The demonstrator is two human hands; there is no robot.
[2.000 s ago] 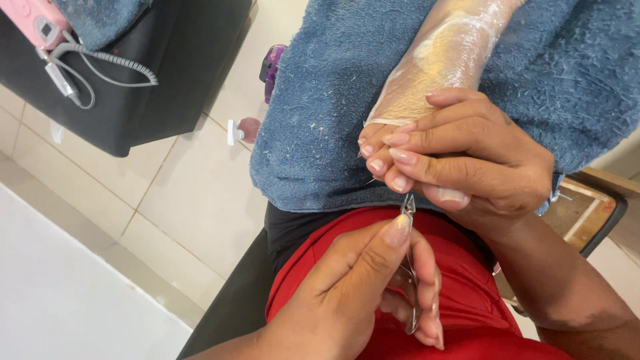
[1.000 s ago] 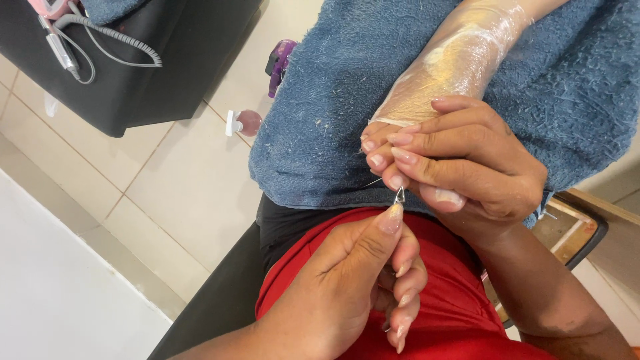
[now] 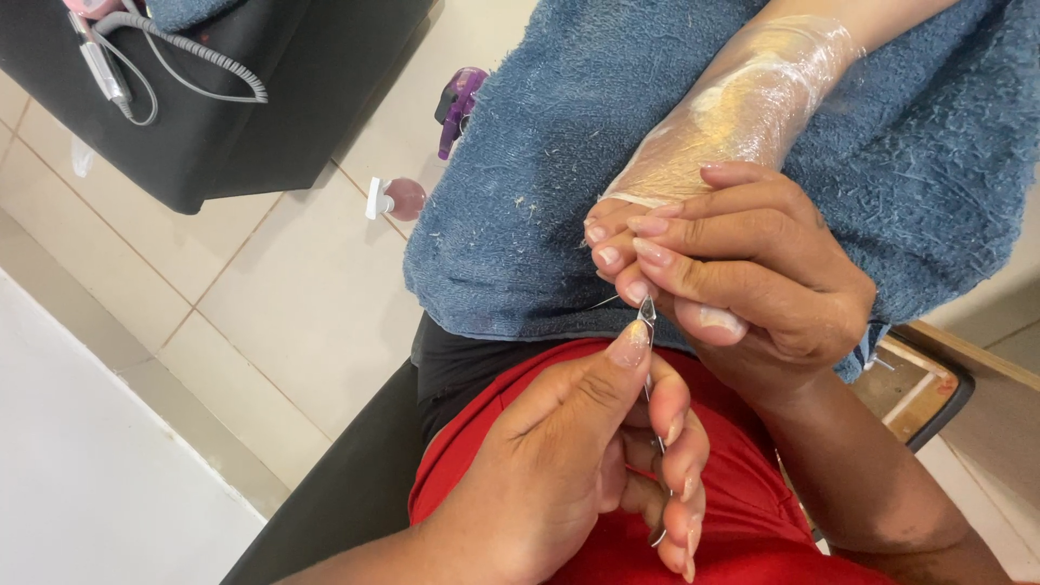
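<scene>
A person's bare foot, its instep wrapped in clear plastic film (image 3: 731, 106) over a whitish-yellow layer, rests on a blue towel (image 3: 504, 187). My right hand (image 3: 764, 252) lies over the toes with its fingers bent around them; its thumb is hidden. The big toe (image 3: 713, 322) shows below the fingers. My left hand (image 3: 601, 431) grips a metal cuticle nipper (image 3: 648, 313) between thumb and fingers. The nipper's tip is at the nail of a smaller toe (image 3: 635, 286); whether its jaws are apart cannot be told. Its handles run down inside the curled fingers.
On the tiled floor (image 3: 268, 284) stand a pump bottle of pinkish liquid (image 3: 404, 199) and a purple object (image 3: 461, 106). A metal handpiece with a coiled cord (image 3: 101, 69) lies on a black seat (image 3: 244, 138). A wooden tray-like frame (image 3: 910, 382) is at the right.
The nipper, whose tip was below the toes two seconds ago, is closer to the toe nail. The left hand's fingers have shifted around its handles. My right hand keeps its hold on the toes.
</scene>
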